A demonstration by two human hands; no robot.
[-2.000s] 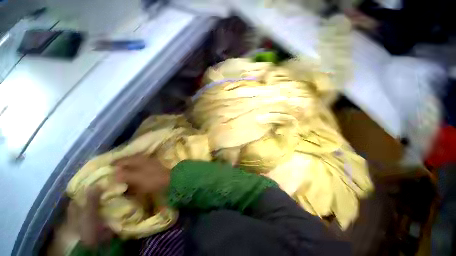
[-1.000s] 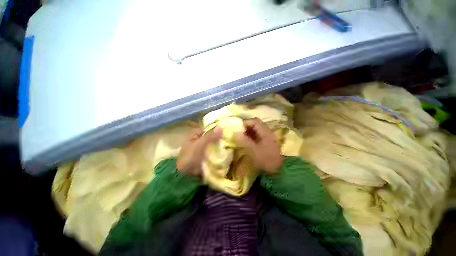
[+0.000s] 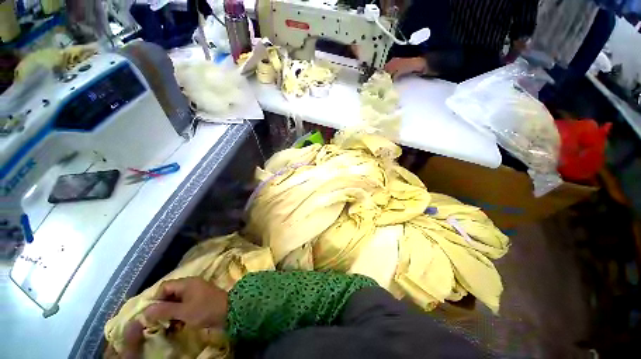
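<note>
My right hand point(image 3: 193, 305), in a green sleeve, grips a crumpled yellow garment piece point(image 3: 165, 343) low at the left, beside the table edge. A skin-coloured patch at the cloth's left side may be fingers of my left hand; it is mostly hidden, and its hold is unclear. A large yellow bundle of garment pieces point(image 3: 337, 210) lies to the right of the table, with a pale bluish tie around its upper left.
The white sewing machine point(image 3: 105, 105) stands left. A black phone point(image 3: 84, 186) and blue-handled snips point(image 3: 163, 170) with a red slim tool lie on its bed. Across are another machine point(image 3: 320, 28), a person's hand point(image 3: 408, 66), a plastic bag point(image 3: 509, 116) and a cardboard box point(image 3: 492, 193).
The view has swung right and up from the table front to the bundle and the machine opposite. Both hands were on the bunched cloth; now only my right hand shows clearly on it.
</note>
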